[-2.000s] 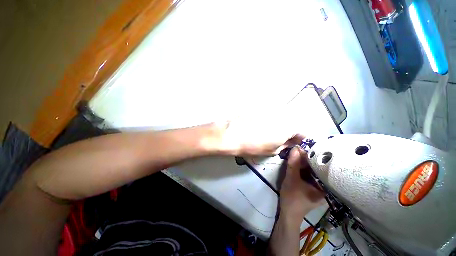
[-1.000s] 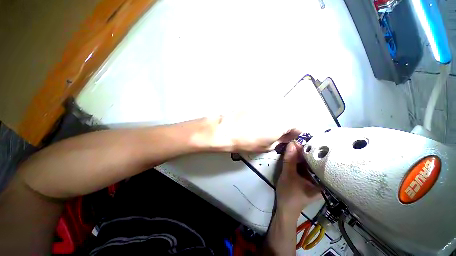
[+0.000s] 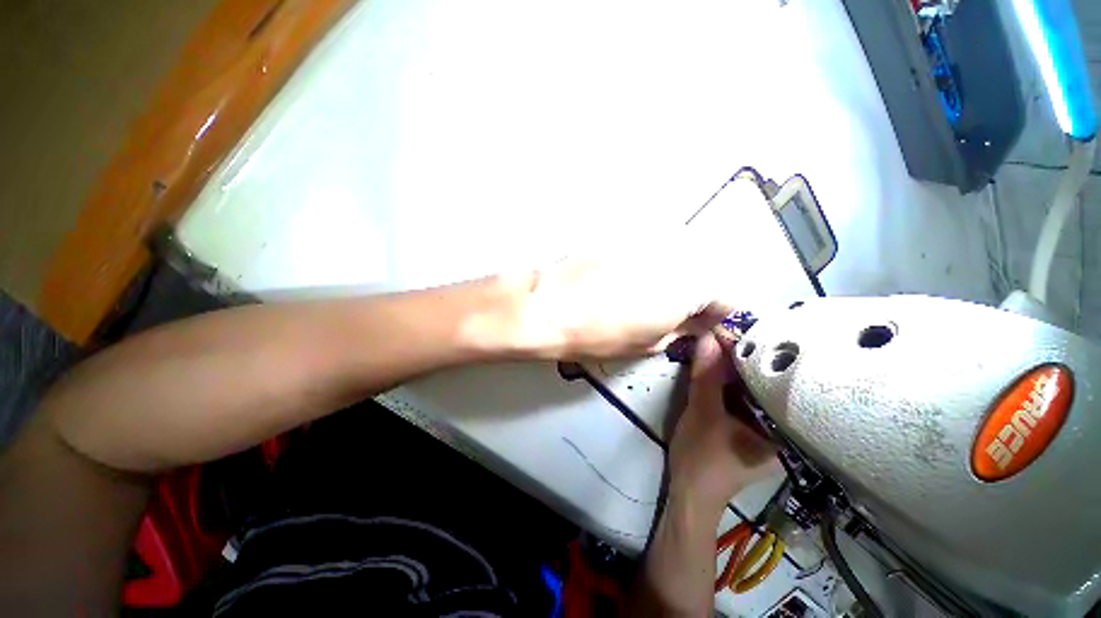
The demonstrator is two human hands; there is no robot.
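The off-white sewing machine head [image 3: 893, 398], with an orange oval badge, lies at the right. My left hand [image 3: 592, 316] reaches from the left, washed out by glare, with its fingertips at the small metal parts [image 3: 739, 322] on the nose end. My right hand [image 3: 715, 437] comes up from the bottom, its thumb and fingertips close against the left fingertips at the nose. A small dark patch shows between the fingers. No thread can be made out there, and whether either hand pinches something is hidden.
Scissors with red and yellow-orange loops [image 3: 757, 561] lie below the head. A dark grey tool tray [image 3: 899, 91] and a bright blue-white lamp [image 3: 1056, 66] are at the upper right. Orange tape [image 3: 169, 163] edges the cardboard at the left. The white table [image 3: 398, 157] has a dark-edged cutout.
The view has shifted slightly, so the table and tray sit a little higher in the picture. Both hands stay together at the nose, with only slight finger movement.
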